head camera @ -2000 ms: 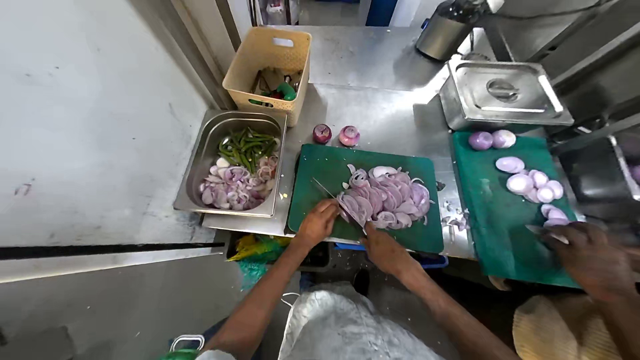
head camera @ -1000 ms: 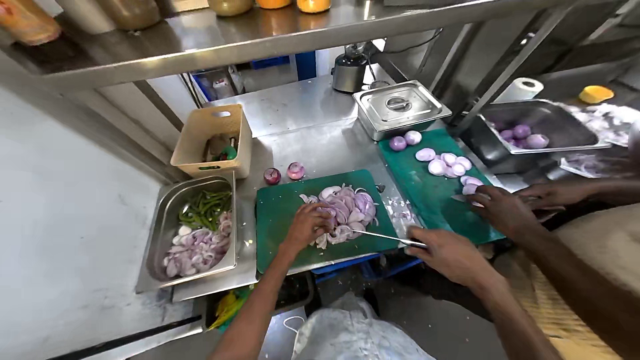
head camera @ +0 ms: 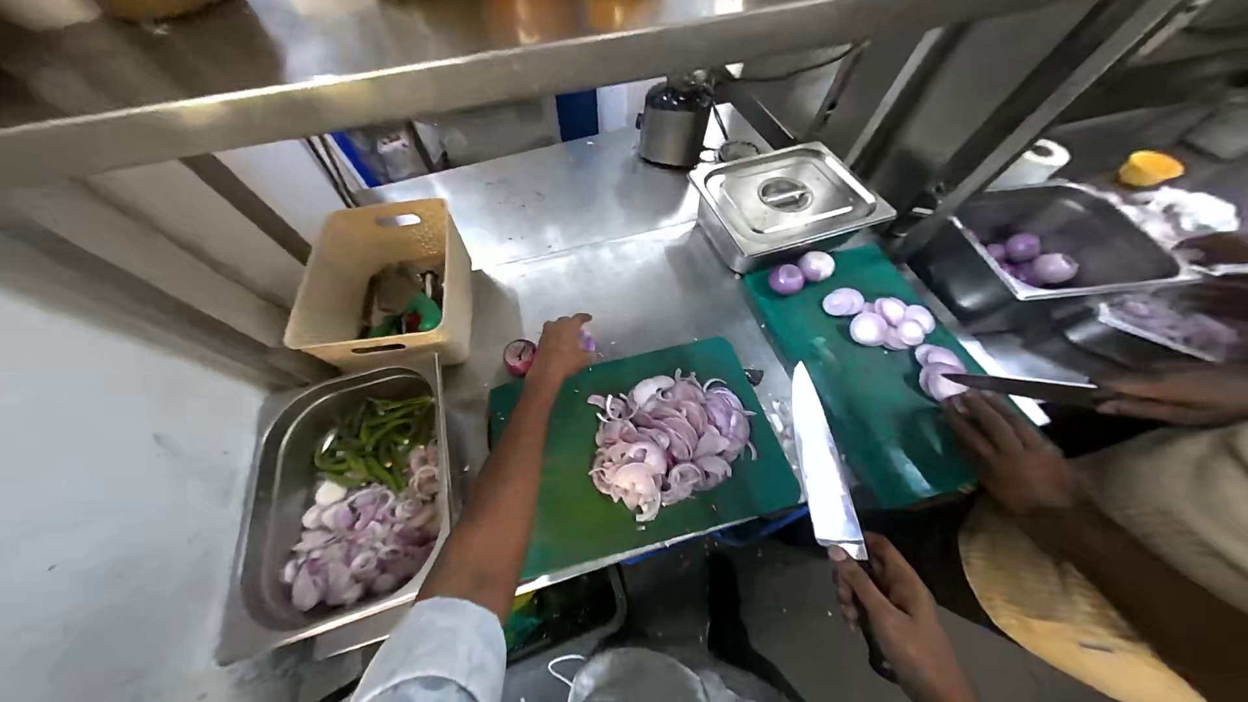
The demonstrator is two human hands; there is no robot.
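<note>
My left hand [head camera: 565, 348] is on an onion [head camera: 587, 340] just behind the green cutting board [head camera: 556, 487]; the hand hides most of it. Another red onion [head camera: 519, 358] sits left of that hand. My right hand [head camera: 892, 604] grips the dark handle of a kitchen knife [head camera: 824, 463], its blade pointing away from me between the two boards. A heap of sliced onions [head camera: 671, 439] lies on my board. To the left, a steel pan [head camera: 263, 507] holds green chillies [head camera: 380, 439] and cut onions [head camera: 361, 541].
At right, a co-worker's hands [head camera: 1014, 458] hold a knife [head camera: 1033, 388] at onion slices on a second green board [head camera: 858, 409]. A lidded steel container [head camera: 790, 200] stands behind it, a beige plastic basket [head camera: 375, 283] at back left. A steel shelf [head camera: 487, 73] crosses above.
My left hand has moved from the sliced onions to an onion behind the board. My right hand has drawn the knife away from the heap toward the right. The view has shifted.
</note>
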